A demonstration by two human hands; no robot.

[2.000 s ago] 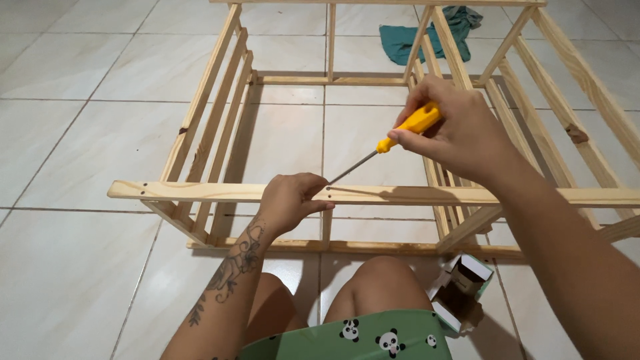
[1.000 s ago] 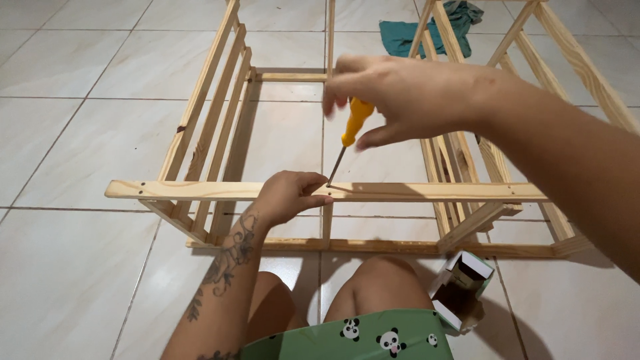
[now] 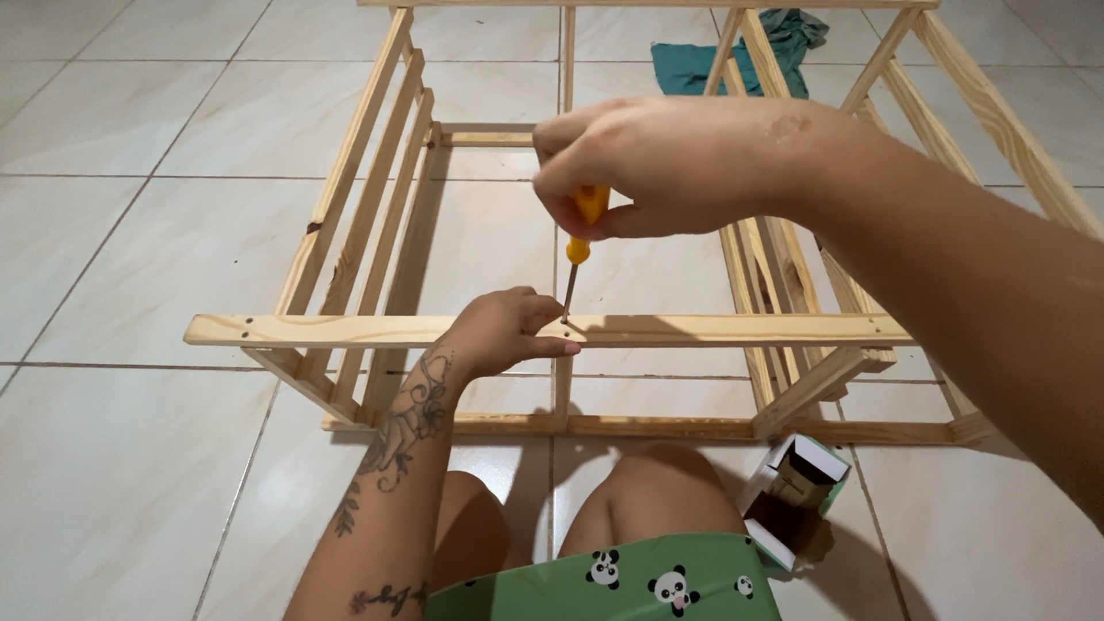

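My right hand [image 3: 638, 168] is closed around the yellow handle of a screwdriver [image 3: 579, 250], held nearly upright. Its metal shaft points down, and the tip meets the top face of a pine rail [image 3: 690, 329] beside a small dark hole. My left hand [image 3: 509, 332] grips that rail just left of the tip, thumb on the near side and fingers on the far side. The rail belongs to a slatted wooden frame [image 3: 371, 198] lying on the floor. Dark screw holes or heads show near the rail's left end and on its right part.
An open small cardboard box [image 3: 811, 461] lies on the tiled floor by my right knee. Beyond the frame is a crumpled teal cloth [image 3: 690, 69]. Slats rise along the frame's left and right sides, and a lower rail [image 3: 655, 427] runs close to my knees.
My right hand has gone from holding the screwdriver slanted to the right to gripping it from above, nearly upright. My left hand has stayed on the rail.
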